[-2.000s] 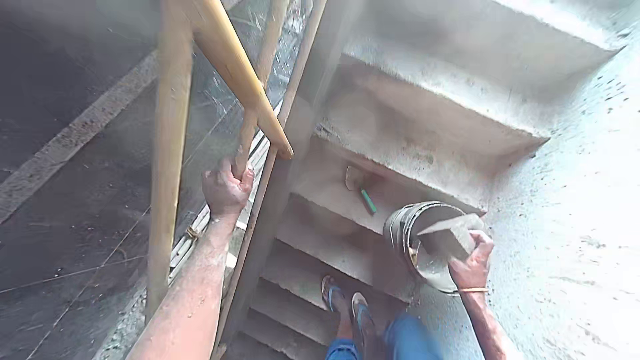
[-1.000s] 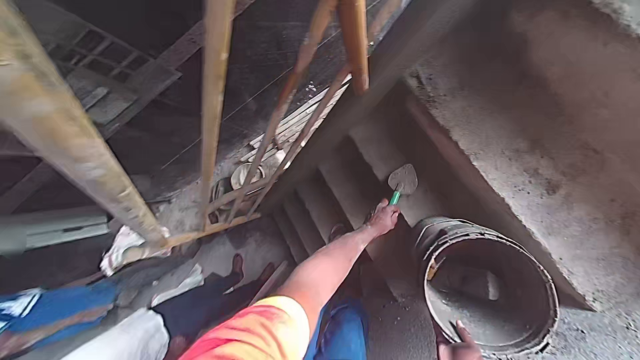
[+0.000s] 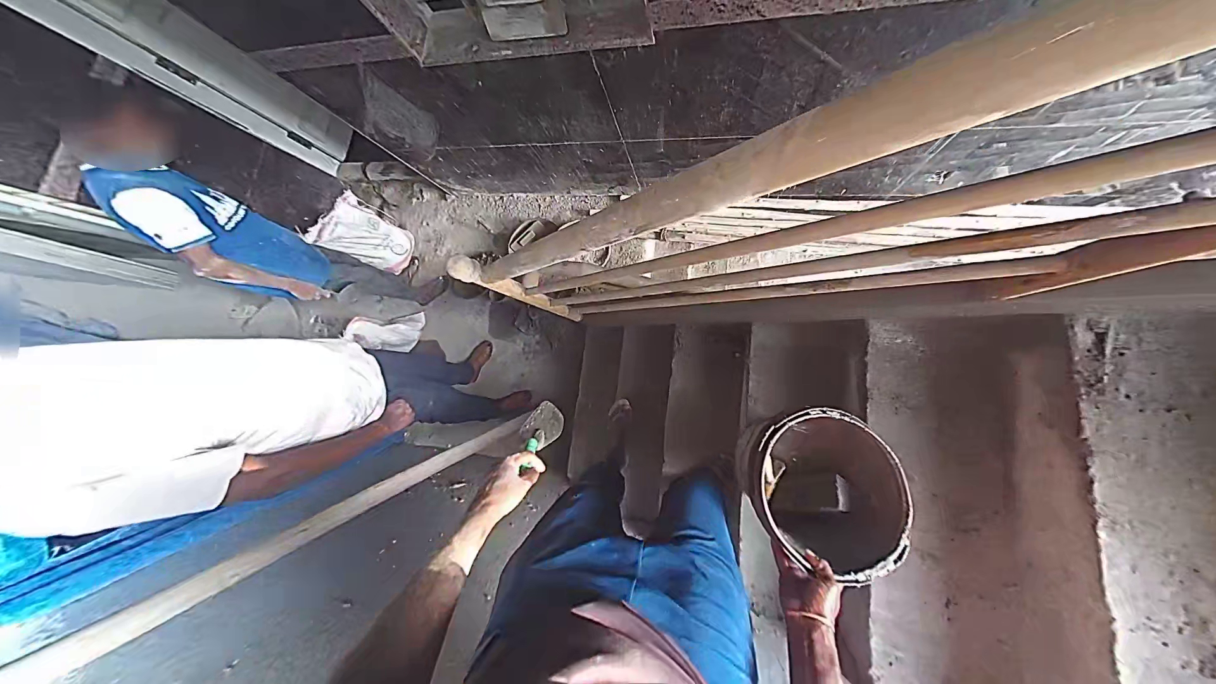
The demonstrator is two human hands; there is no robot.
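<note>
My left hand is closed around the green handle of a trowel, whose blade points away from me, toward the foot of the stairs. On the right, my right hand grips the near rim of a round bucket, its thumb at the edge. Inside the bucket, a flat pale block or tool and some grey material are partly in shadow. The bucket is over the concrete stairs, beside my jeans-clad legs.
A yellowish railing runs along the far side of the stairs. Two persons are at the left, one in a blue shirt, one in a white garment. A long pole slants across the lower left. Sacks lie beyond.
The view has swung round strongly. The trowel lay on a step two seconds ago; now my left hand holds it out over the lower left. My right hand is still at the bucket.
</note>
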